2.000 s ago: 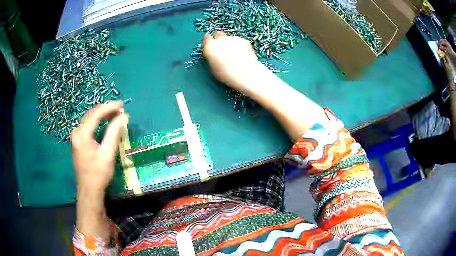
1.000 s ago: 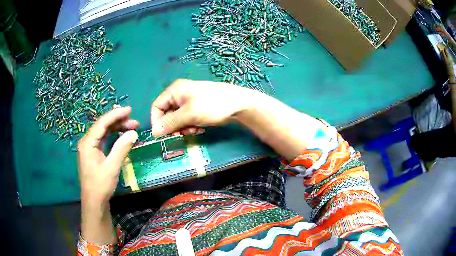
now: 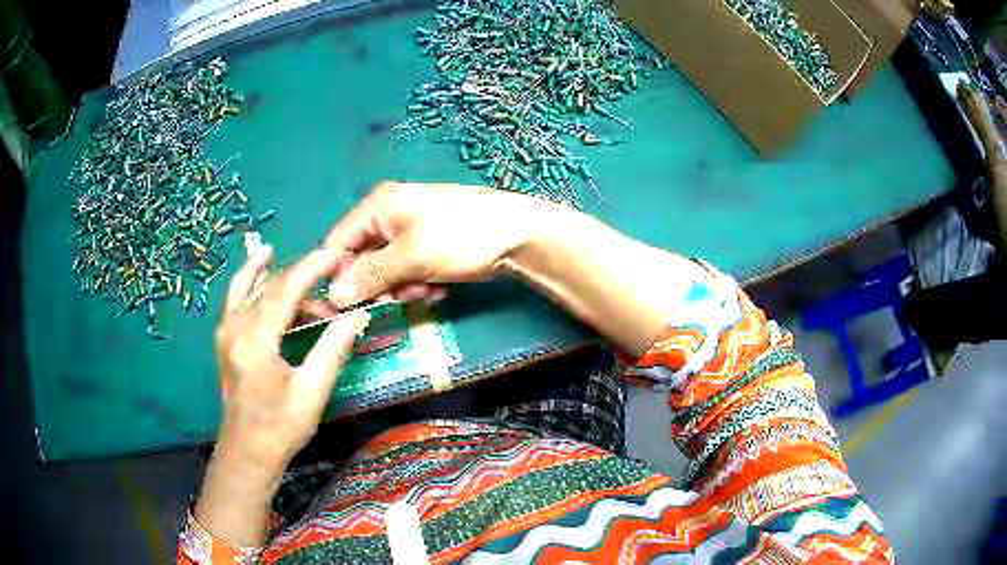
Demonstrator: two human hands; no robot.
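Note:
The bright green circuit board (image 3: pixel 403 361) lies at the near table edge, partly hidden by my hands. A dark red block (image 3: pixel 381 342) sits on it, and a cream strip (image 3: pixel 433 351) crosses its right side. My left hand (image 3: pixel 276 342) is over the board's left part, thumb and fingers apart around its upper area. My right hand (image 3: pixel 414 245) is over the board's far edge, its fingertips bent together close to my left fingers. Whether either hand pinches a component is hidden.
A pile of green leaded components (image 3: pixel 155 188) lies at the table's left, and another pile (image 3: pixel 519 88) at the far middle. An open cardboard box (image 3: pixel 723 83) holds more at upper right. A blue stool (image 3: pixel 856 342) and another person's arm (image 3: pixel 983 127) are at the right.
My right hand has come from the far component pile to the board and stayed there over the last second. My left hand has moved right, over the board, towards the right fingertips.

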